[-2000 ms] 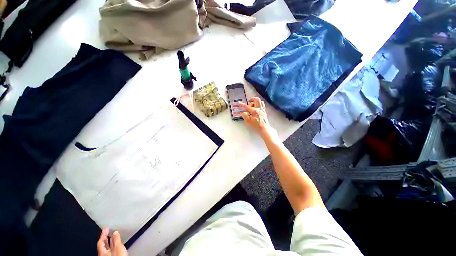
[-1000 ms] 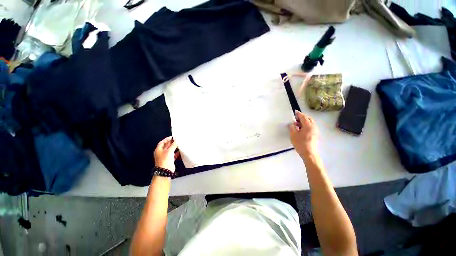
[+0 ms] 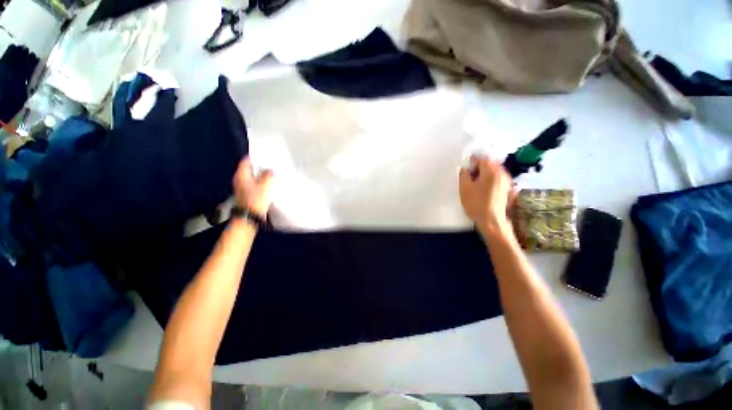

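Observation:
The white paper pattern point(image 3: 361, 168) is held by both my hands over the dark navy denim panels, its body blurred. My left hand point(image 3: 254, 192) grips its left edge. My right hand point(image 3: 486, 192) grips its right edge, beside the black and green tool point(image 3: 533, 152). A navy panel point(image 3: 361, 280) lies flat in front, between my forearms. Another navy piece point(image 3: 369, 68) shows past the pattern's far edge, through its curved cutout. The fingertips of both hands are partly hidden.
An olive-gold block point(image 3: 547, 220) and a smartphone point(image 3: 594, 252) lie right of my right hand. A blue denim pile point(image 3: 692, 268) is at the far right. Navy lengths point(image 3: 120, 172) lie left. A beige cloth point(image 3: 514, 40) and a black looped object point(image 3: 223, 30) are at the far side.
My right hand left the phone and took the pattern's right edge. Since a second ago, both hands have moved the pattern away from me, uncovering the navy panel. The view has also shifted.

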